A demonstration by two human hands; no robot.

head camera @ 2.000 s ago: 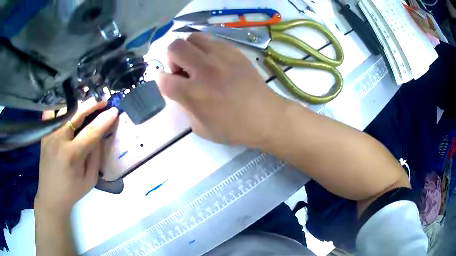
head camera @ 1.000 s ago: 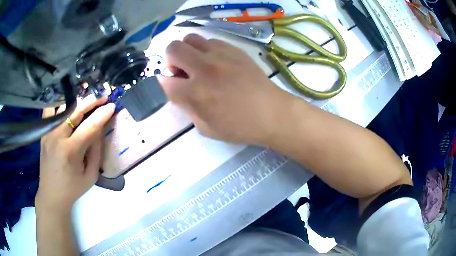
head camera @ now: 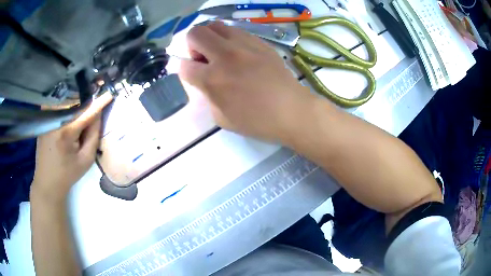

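Note:
The grey-white sewing machine head (head camera: 64, 48) fills the top left, with lamp glare beneath it. A grey ribbed knob (head camera: 164, 97) juts from it over the pale bed cover (head camera: 129, 161). My left hand (head camera: 67, 143) is at the left, its fingertips reaching under the head near the needle area; glare and the head hide what they touch. My right hand (head camera: 237, 78) is right of the knob, fingers curled, thumb and index close together; a thin pale line shows at the fingertips, too blurred to name. Dark navy cloth (head camera: 16, 167) lies beyond my left hand.
Gold-handled shears (head camera: 344, 62) and blue-orange snips (head camera: 274, 12) lie beyond my right hand, blades partly behind it. Paper sheets (head camera: 436, 43) and a dark tool (head camera: 395, 29) are at top right. A ruler strip (head camera: 237, 207) runs along the near edge. Navy cloth hangs at the right.
My left hand has shifted left and its fingertips are higher under the head. The small blue cloth bit seen by them earlier no longer shows. My right hand has moved slightly up and right.

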